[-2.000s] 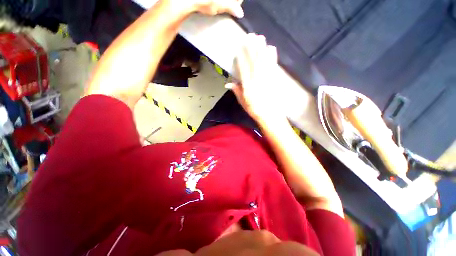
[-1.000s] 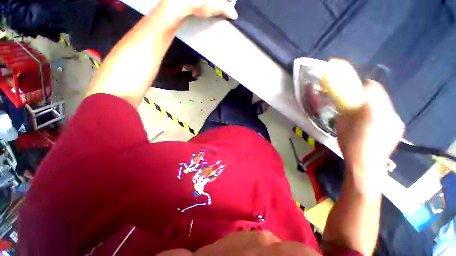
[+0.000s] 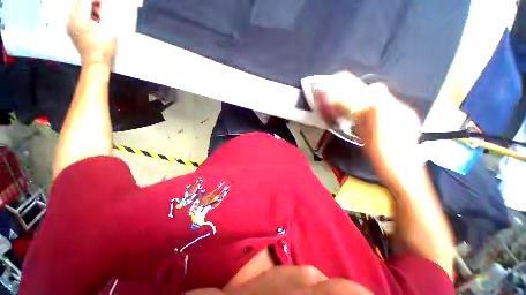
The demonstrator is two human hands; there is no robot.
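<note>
The dark garment body (image 3: 259, 46) lies flat on the white pressing table (image 3: 173, 63), its near edge a little inside the table's edge. My right hand (image 3: 386, 115) is closed on the handle of the steam iron (image 3: 314, 92). The iron stands on or just over the garment's near edge, its tip pointing to the upper left; my hand hides most of its handle. My left hand (image 3: 92, 34) is at the upper left, over the white table left of the garment, blurred, with its fingers partly cut off by the frame's top edge.
The iron's black cord (image 3: 450, 135) runs off right beside a yellowish length. A light-blue pad (image 3: 461, 158) lies at the table's right end. Blue cloth (image 3: 496, 86) hangs at the right. A red crate (image 3: 12, 176), dark cloth piles and black-and-yellow floor tape (image 3: 156, 154) lie below the table.
My right hand has taken hold of the iron, which has moved left along the near edge. My left hand has moved left, off the garment's edge. The view has turned, and the garment's left end shows.
</note>
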